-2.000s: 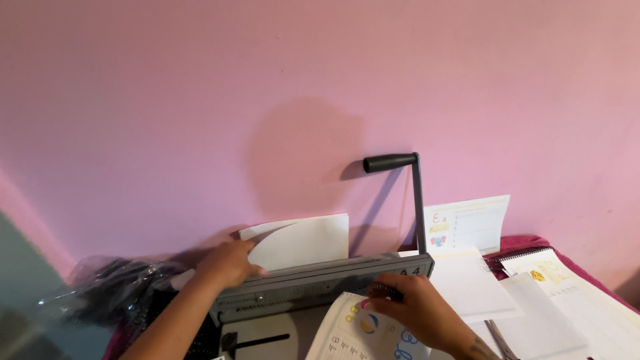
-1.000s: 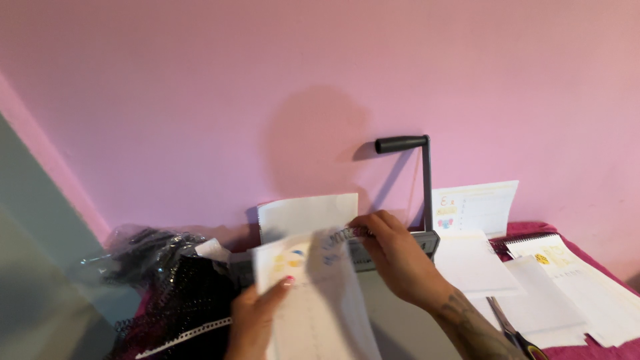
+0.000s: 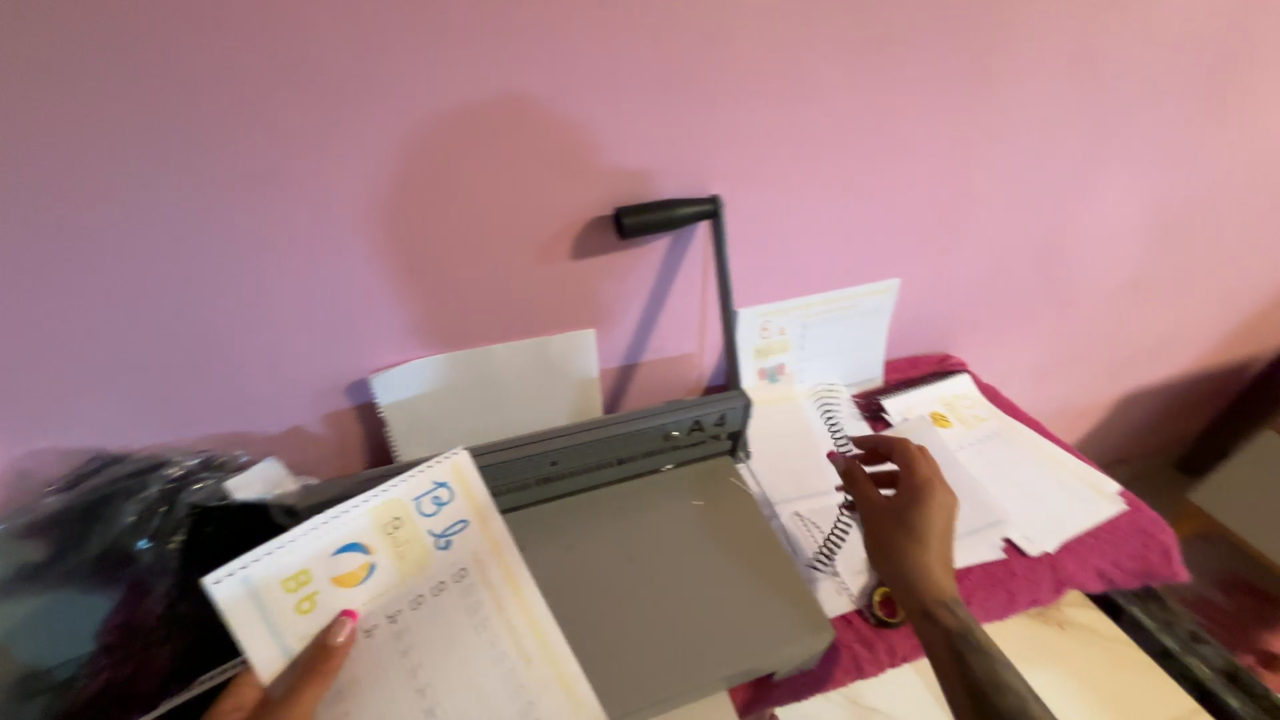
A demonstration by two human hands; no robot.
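My left hand (image 3: 300,670) holds a stack of printed alphabet worksheets (image 3: 400,600) by its lower left part, thumb on top; a row of punched holes runs along the upper edge. My right hand (image 3: 905,510) pinches a black spiral binding coil (image 3: 832,420) between thumb and fingers, above white papers right of the machine. Between the hands stands a grey binding machine (image 3: 660,570) with its black-handled lever (image 3: 668,217) raised. Below the right hand, a scissors handle (image 3: 884,606) partly shows.
A punched white sheet (image 3: 490,395) leans on the pink wall behind the machine. Another worksheet (image 3: 840,335) leans right of the lever. More printed sheets (image 3: 1040,470) lie on a magenta cloth (image 3: 1120,560). Clear plastic wrapping and black material (image 3: 150,520) sit at the left.
The right hand has left the worksheets and moved right, and now holds a coil. The left hand has the worksheets off to the left of the machine. The view has shifted.
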